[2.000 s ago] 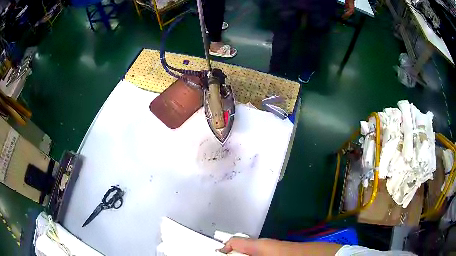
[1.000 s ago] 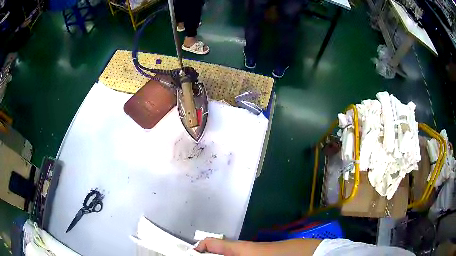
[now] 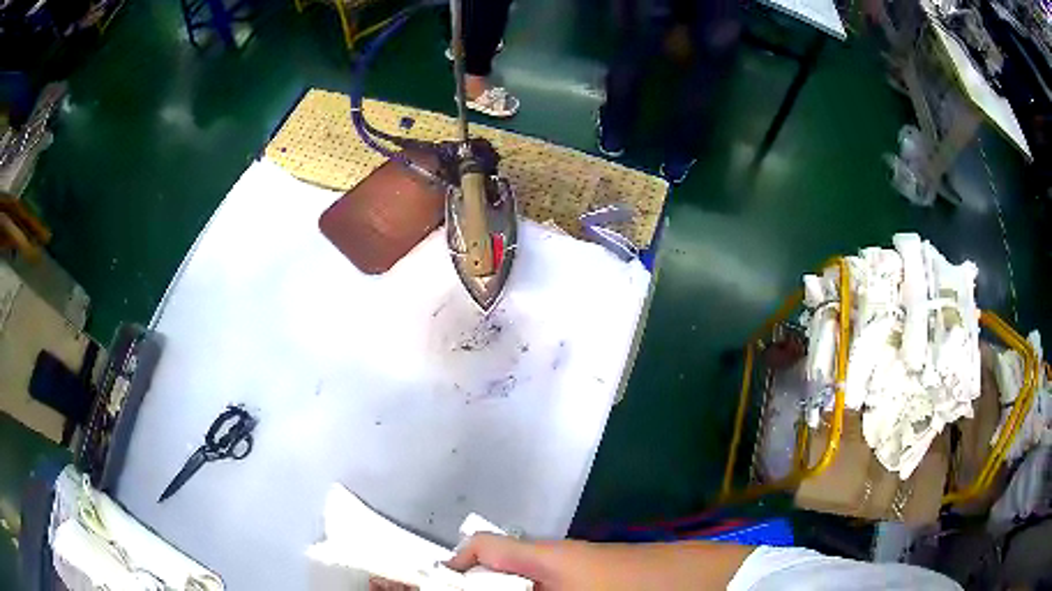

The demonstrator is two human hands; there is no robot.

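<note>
My right hand (image 3: 498,556) comes in from the bottom right and is closed on the edge of cream fabric panels (image 3: 375,540) at the near edge of the table. The panels lie part folded and overlapping, and the picture's bottom edge cuts them off. A small skin-toned patch shows under the panels at the bottom edge. It may be fingertips of my left hand, but it is too cut off to tell. Black fabric shears (image 3: 212,448) lie on the pale table (image 3: 288,346), left of the panels.
The steam iron (image 3: 478,237) stands at the far end beside a reddish-brown pad (image 3: 381,217), by a yellow perforated board (image 3: 565,179). A cream bundle (image 3: 121,543) lies near left. A dark tray (image 3: 129,387) lines the left edge. A yellow-framed trolley (image 3: 846,369) holds white bundles at right. Two people stand beyond.
The camera view has shifted. My right hand keeps hold of the panels, whose left part is now more bunched and raised. A skin-toned patch has appeared beneath them. The shears have not moved on the table.
</note>
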